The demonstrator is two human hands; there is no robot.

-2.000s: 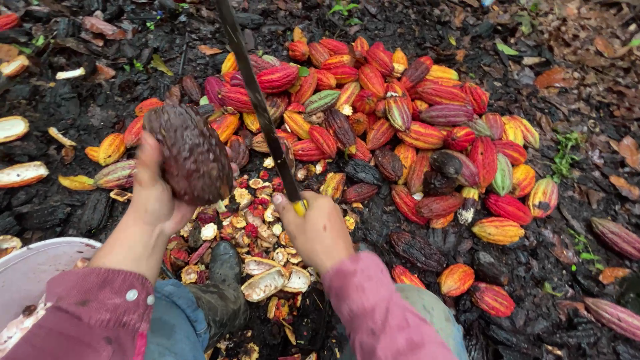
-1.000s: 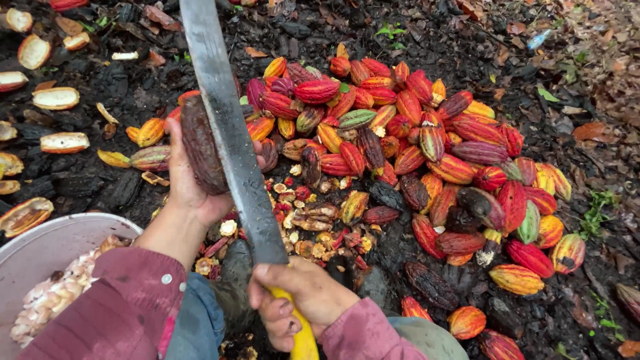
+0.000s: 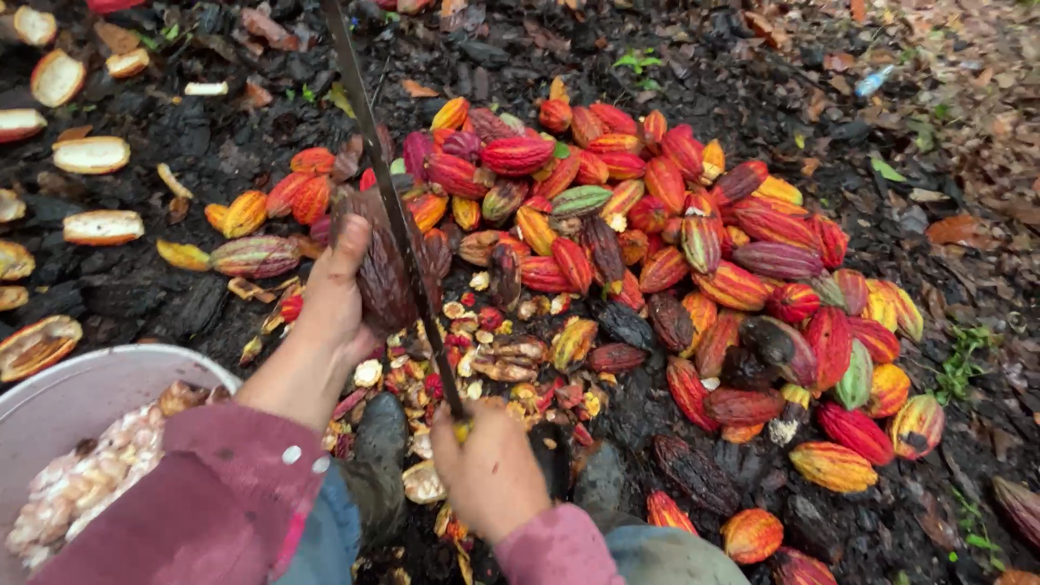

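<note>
My left hand [image 3: 329,305] holds a dark brown cacao pod [image 3: 388,264] up at the left of the pile, its fingers mostly hidden behind the pod. In my right hand [image 3: 487,467] is the handle of a machete, almost wholly covered by the fist. The machete's blade [image 3: 390,191] points up and away, seen nearly edge-on, and crosses in front of the pod; whether it touches the pod I cannot tell. Beyond both hands lies a heap of red, orange, yellow and green cacao pods [image 3: 666,183]. Cut pod pieces [image 3: 512,357] litter the ground below the held pod.
A pale bucket [image 3: 154,366] with whitish cacao beans [image 3: 97,471] stands at lower left. Opened pod husks [image 3: 91,154] lie on the dark, wet ground along the left. My boots [image 3: 380,455] are planted between the hands and the heap. A small plastic bottle [image 3: 873,81] lies at upper right.
The machete has turned from showing its broad flat side to nearly edge-on. Both hands still hold the same things, the pod and the machete.
</note>
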